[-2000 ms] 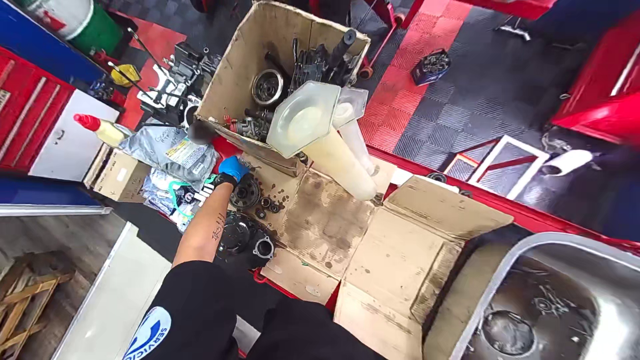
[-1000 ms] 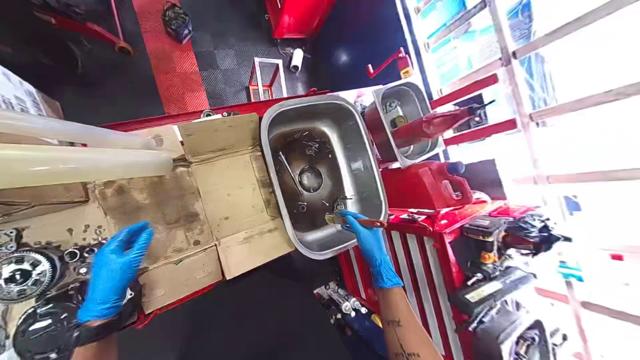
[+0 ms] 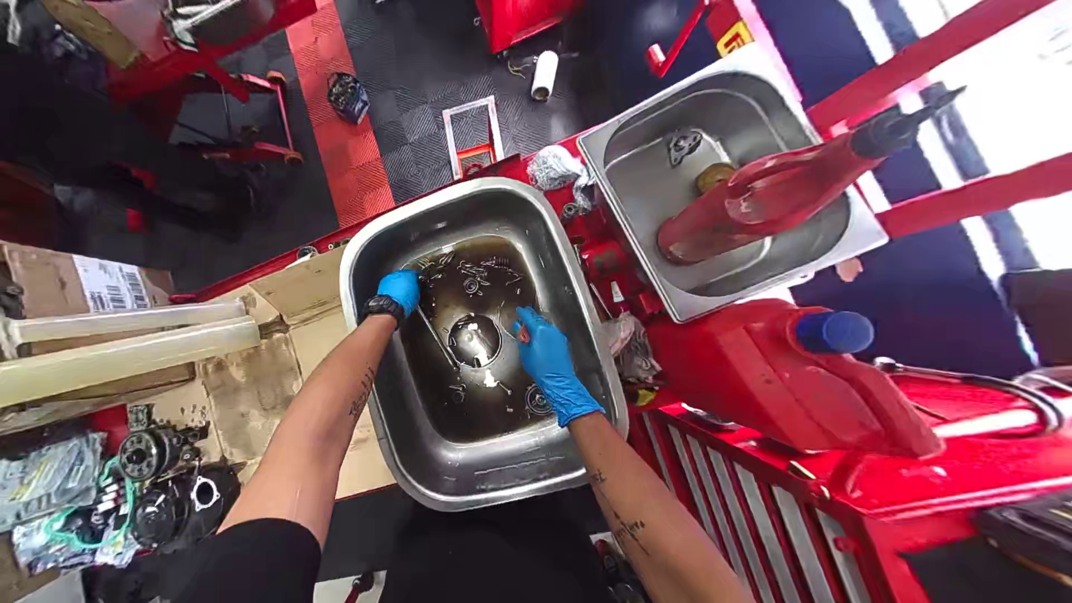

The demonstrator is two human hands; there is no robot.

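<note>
A stainless steel sink basin (image 3: 494,487) holds dark liquid with several small metal parts, screws and a ring-shaped part (image 3: 538,399) lying in it. My left hand (image 3: 399,291), in a blue glove, reaches down at the basin's left side beside the upper small parts (image 3: 435,264); its fingertips are hidden. My right hand (image 3: 546,356), also gloved in blue, is over the right side of the liquid, curled around something small and reddish that I cannot identify. A round drain (image 3: 474,340) lies between the hands. A long thin metal rod (image 3: 437,337) rests left of the drain.
A smaller steel basin (image 3: 641,251) at the upper right holds a red bottle (image 3: 762,201) and a gasket-like part (image 3: 684,146). Beside it stands a red jug (image 3: 779,377) with a blue cap. Opened cardboard (image 3: 251,377), clear tubes (image 3: 134,343) and engine parts (image 3: 146,452) are at left.
The view has swung right and closer over the basin. My left hand has moved from above the cardboard into the basin. My right hand, earlier at the basin's lower edge with a red-handled tool, is now further inside.
</note>
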